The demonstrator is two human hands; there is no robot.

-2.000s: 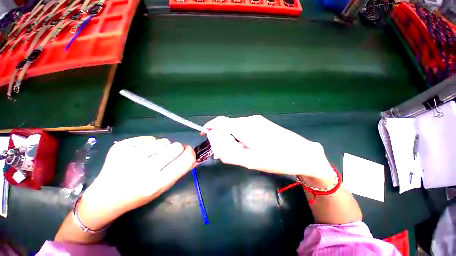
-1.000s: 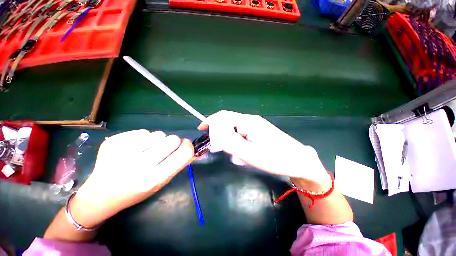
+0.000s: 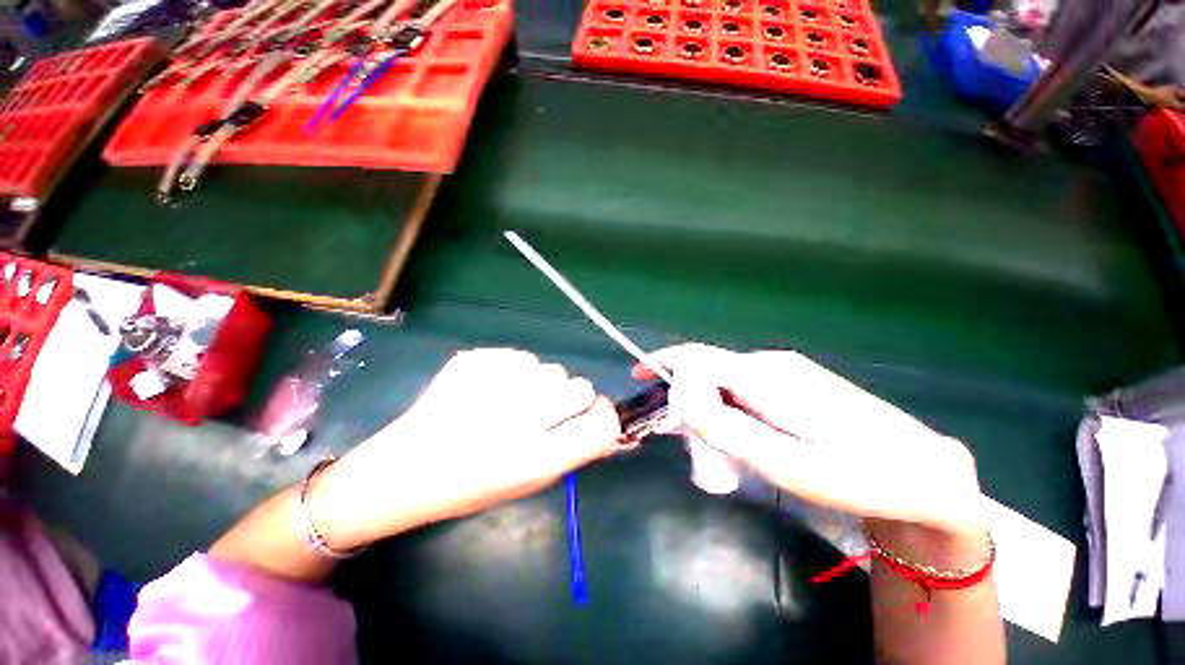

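A dark watch case [image 3: 642,411] is held between my two hands over the dark green mat. My left hand [image 3: 491,422] grips its left side; the fingers hide much of it. My right hand [image 3: 812,429] is at its right side. A long pale strap [image 3: 572,294] sticks out up and left from my right fingers. A thin blue stick [image 3: 576,539] points down from below my left hand; its upper end is hidden. Something white and soft, possibly a cloth [image 3: 711,464], shows under my right fingers.
An orange-red tray [image 3: 442,137] with strapped watches lies on a wood-edged board [image 3: 260,288] at upper left. Another tray [image 3: 780,85] is at the back. A red bin [image 3: 234,370] and clear bottle [image 3: 296,400] are left. A white card [image 3: 1040,572] and papers [image 3: 1128,500] are right.
The view has swung left, so the bench things sit further right in the picture. Both hands still hold the watch. More of the white soft thing shows under my right fingers.
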